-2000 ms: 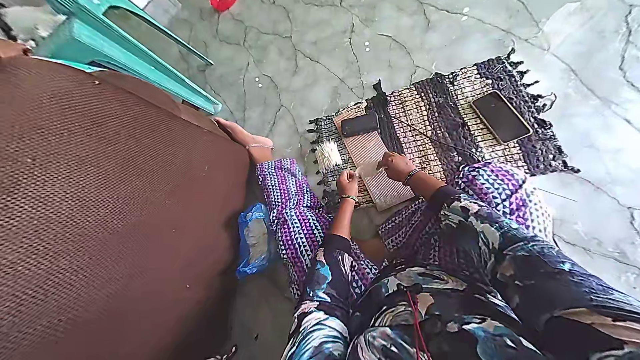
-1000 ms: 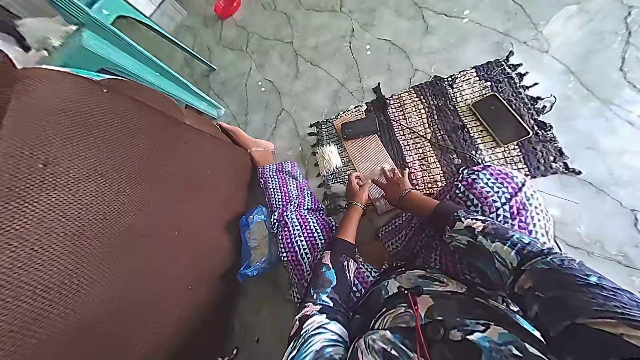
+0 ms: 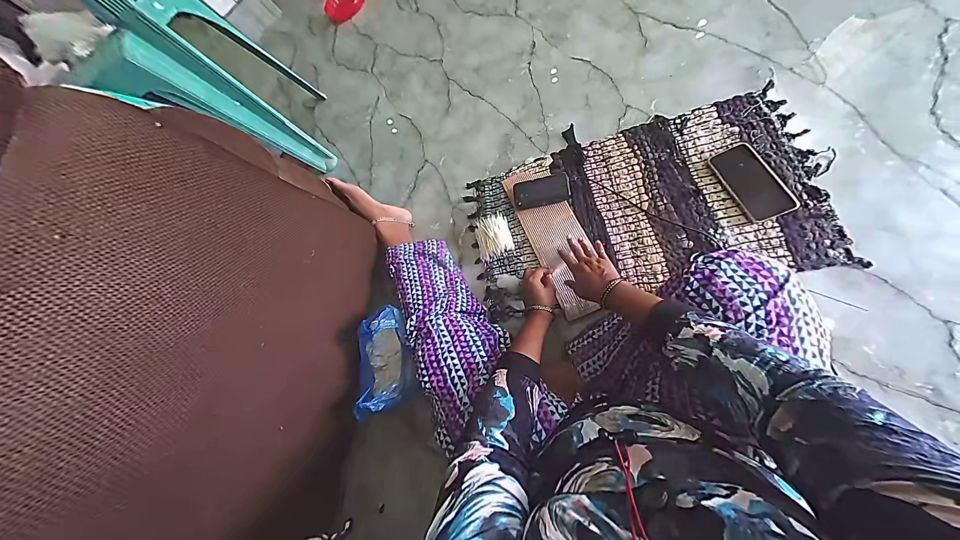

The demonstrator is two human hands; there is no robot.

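Note:
A long ridged board or strip [image 3: 553,232] lies on a striped woven rag mat [image 3: 626,217]. My right hand [image 3: 589,271] rests on its lower part with the fingers spread. Beside it my left hand [image 3: 538,289] is at the board's left edge, fingers curled; whether something small is pinched there is too small to tell. A black phone or small dark case [image 3: 541,191] lies across the upper part of the board. Left of the board is a bundle of thin white sticks or wicks [image 3: 494,238].
A smartphone [image 3: 754,182] lies on the mat's right part. A blue plastic bag [image 3: 381,360] sits on the floor by my left leg. Brown-covered furniture [image 3: 172,315] fills the left side, with a green plastic chair [image 3: 217,82] behind it. A red object [image 3: 343,9] is at the top.
Two seconds ago both hands were raised over the board with a pale piece between them. The right hand has since come down and lies flat with spread fingers.

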